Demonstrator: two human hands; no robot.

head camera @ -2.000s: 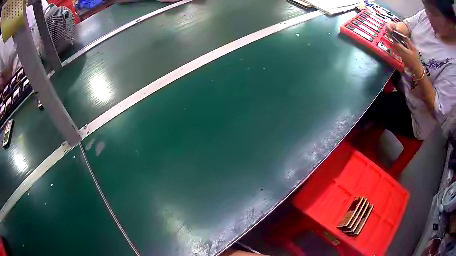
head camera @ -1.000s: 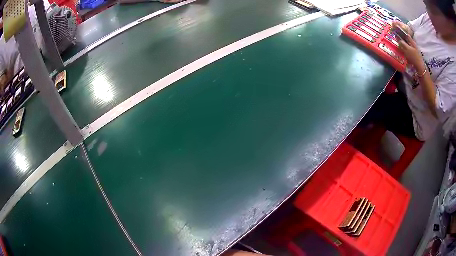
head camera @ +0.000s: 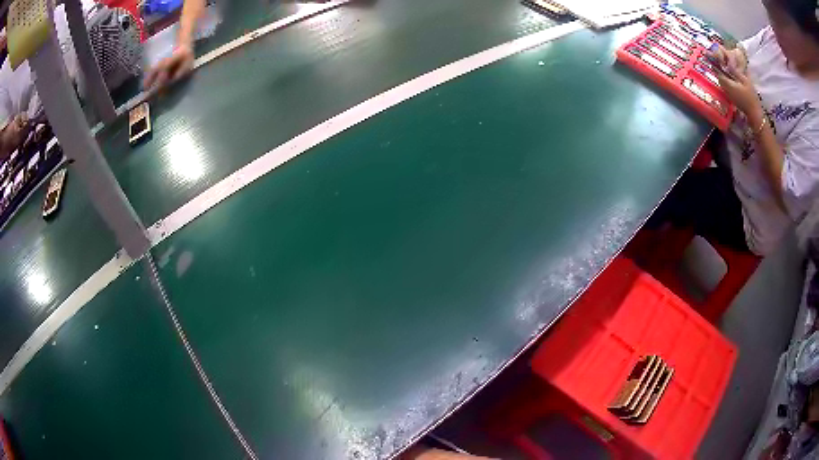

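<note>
Neither of my hands shows clearly; only a small strip of skin is cut off by the bottom edge, and I cannot tell which part of me it is. The green bench top (head camera: 386,234) lies nearest in front of me. Several gold phones or housings (head camera: 642,389) overlap in a small stack on the red surface (head camera: 575,359), below bench level at the right. Two keypad phones lie on the green conveyor belt (head camera: 269,90) at the left: one keypad phone (head camera: 139,124) nearer the far rail and another keypad phone (head camera: 54,193) left of the grey upright.
A grey metal upright (head camera: 94,180) stands at left on the pale rail (head camera: 359,114). A seated person (head camera: 781,135) at upper right works over a red phone tray (head camera: 673,67). Another person's hand (head camera: 169,70) is over the belt's far side. A dark tray (head camera: 31,171) of phones is far left.
The two phones have moved right and up along the belt; one was not visible at first. Another person's arm has come in over the far side. The stack has not moved.
</note>
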